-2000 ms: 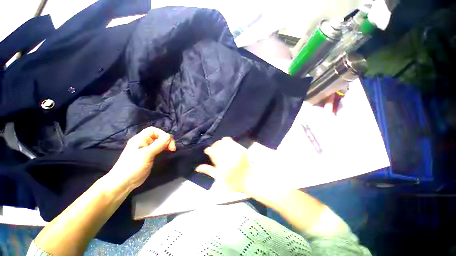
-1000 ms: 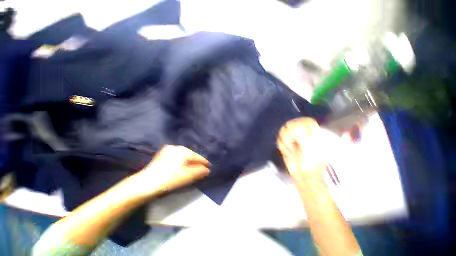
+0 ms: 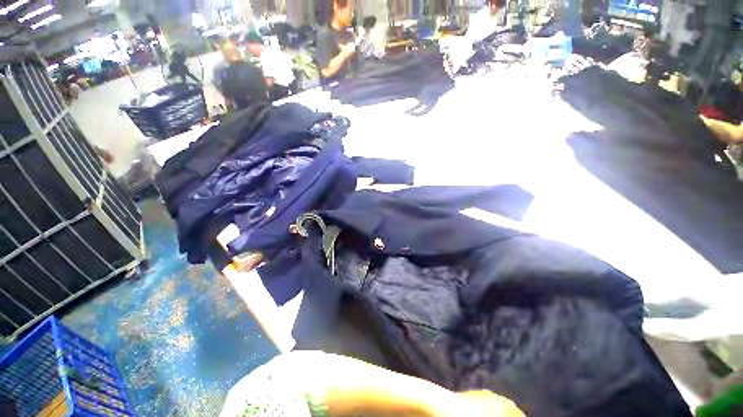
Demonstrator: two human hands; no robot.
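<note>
A dark coat [image 3: 456, 224] lies spread open on the white table, its shiny quilted lining [image 3: 424, 295] facing up. A pale curved hook, like a hanger's [image 3: 326, 236], shows at its collar. A small shiny button [image 3: 379, 243] sits on its front. My left forearm reaches in from the bottom over the coat's near edge. My left hand [image 3: 486, 403] is washed out and cut off by the bottom edge, so its fingers and anything in them are hidden. My right hand is out of the picture. No needle or thread can be made out.
A pile of dark garments [image 3: 244, 175] lies beyond the coat at left. More dark garments [image 3: 660, 155] lie at right, near another person's hand. A barred cage trolley [image 3: 90, 187], a blue crate [image 3: 61, 370] and a dark basket [image 3: 167, 110] stand at left. People are at the back.
The view has swung left and up, bringing in the workshop, cage and garment pile. The bottles have mostly left the picture, with only green at the right corner. My right hand has left view.
</note>
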